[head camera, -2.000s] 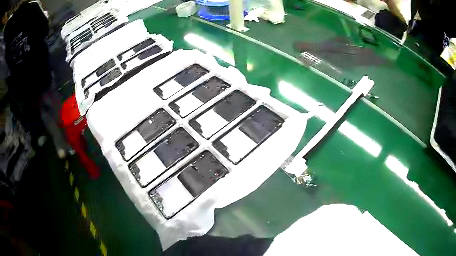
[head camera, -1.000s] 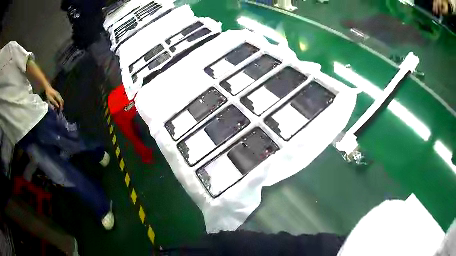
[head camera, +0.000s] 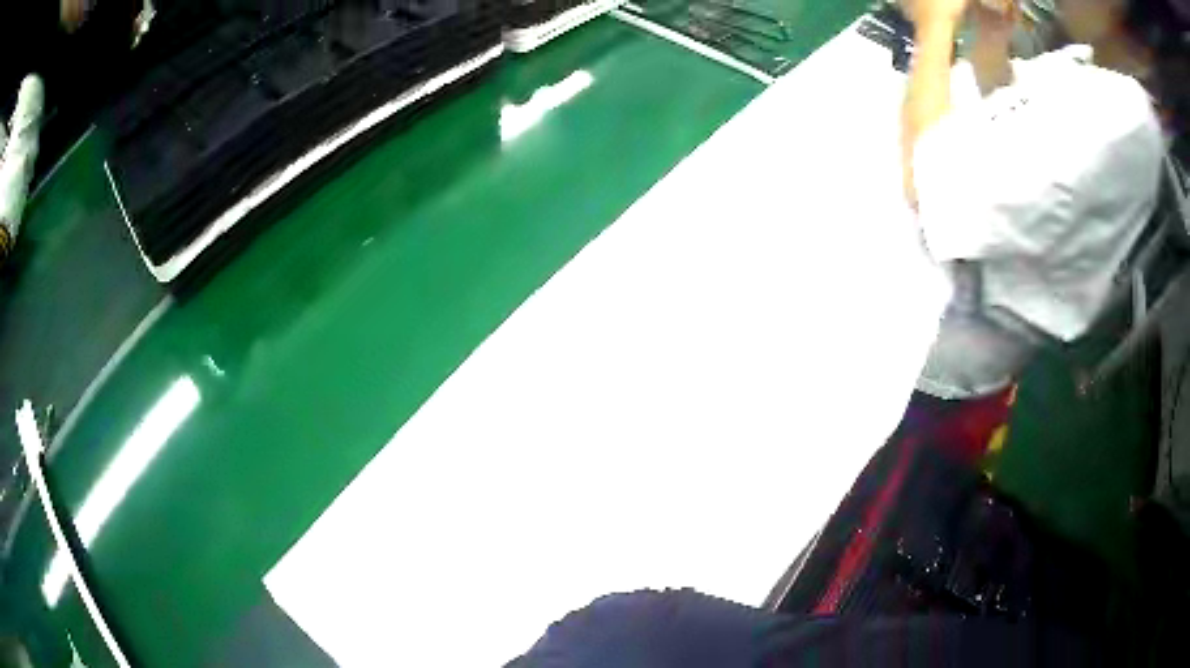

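Observation:
A large smooth white sheet (head camera: 626,379) lies across the bench in front of me and runs up to the right. A dark sleeve or part of my clothing (head camera: 666,633) shows at the bottom edge. Neither my left hand nor my right hand is in view. No phone frame can be made out.
Black trays (head camera: 313,118) stand at the far left on the green bench (head camera: 431,313). A narrow white strip (head camera: 65,548) is at the left edge. A person in a light shirt (head camera: 1044,196) is at the upper right. A red crate with black contents (head camera: 874,535) is at lower right.
The view has swung far to the right. The white-lined trays with phone frames have left the picture; the white sheet, black trays, red crate and person at right have come in.

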